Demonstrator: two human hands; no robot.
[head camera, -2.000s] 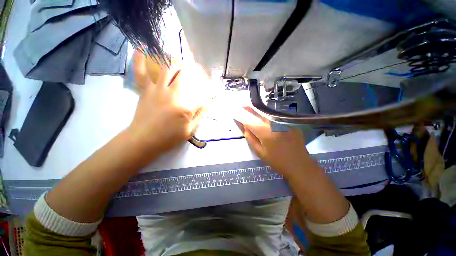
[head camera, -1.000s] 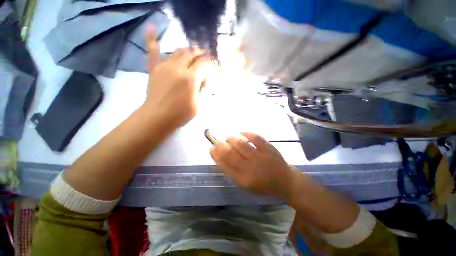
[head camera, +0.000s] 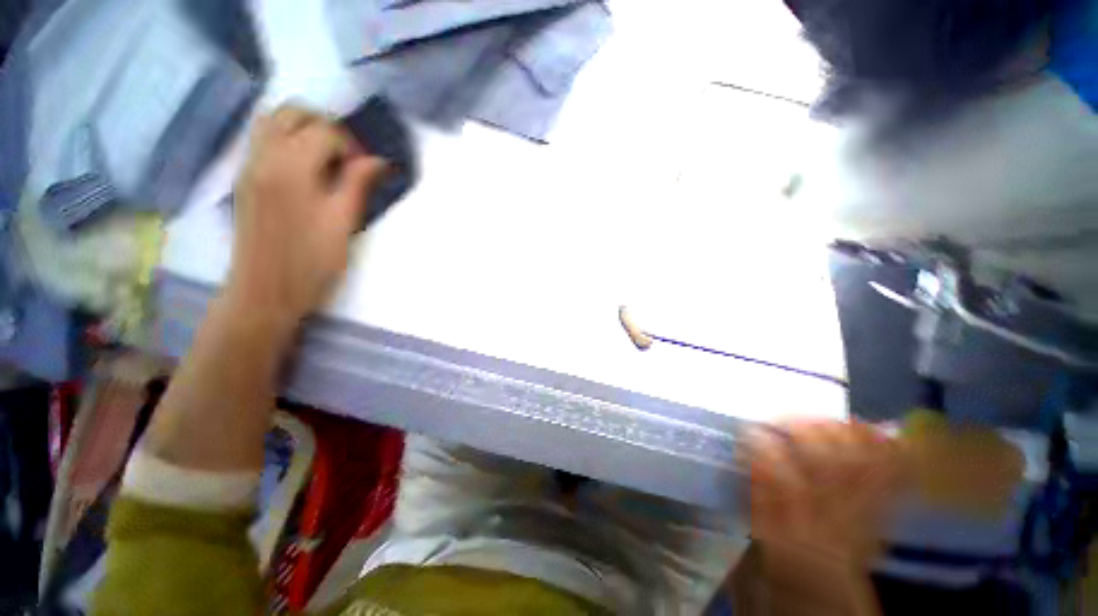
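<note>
My left hand (head camera: 295, 199) is at the upper left of the table with its fingertips closed on the dark grey shaped piece (head camera: 391, 163); the hand hides part of it. My right hand (head camera: 819, 487) is blurred at the table's front edge, at the lower right. A blurred tan flat thing (head camera: 963, 463) shows just right of it; I cannot tell whether the hand holds it. The white machine bed (head camera: 735, 283) lies between the hands, washed out by glare.
Fanned grey-blue cut pieces (head camera: 482, 60) lie at the top. Pale grey-blue fabric (head camera: 133, 102) is heaped at the far left. The machine's metal parts (head camera: 933, 289) and dark grey pieces (head camera: 885, 325) are at the right. The ruled grey front edge (head camera: 518, 409) runs below.
The view has swung left. My left hand has left the lit sewing area and taken hold of the dark shaped piece. My right hand has moved from the bed to the front edge at the right.
</note>
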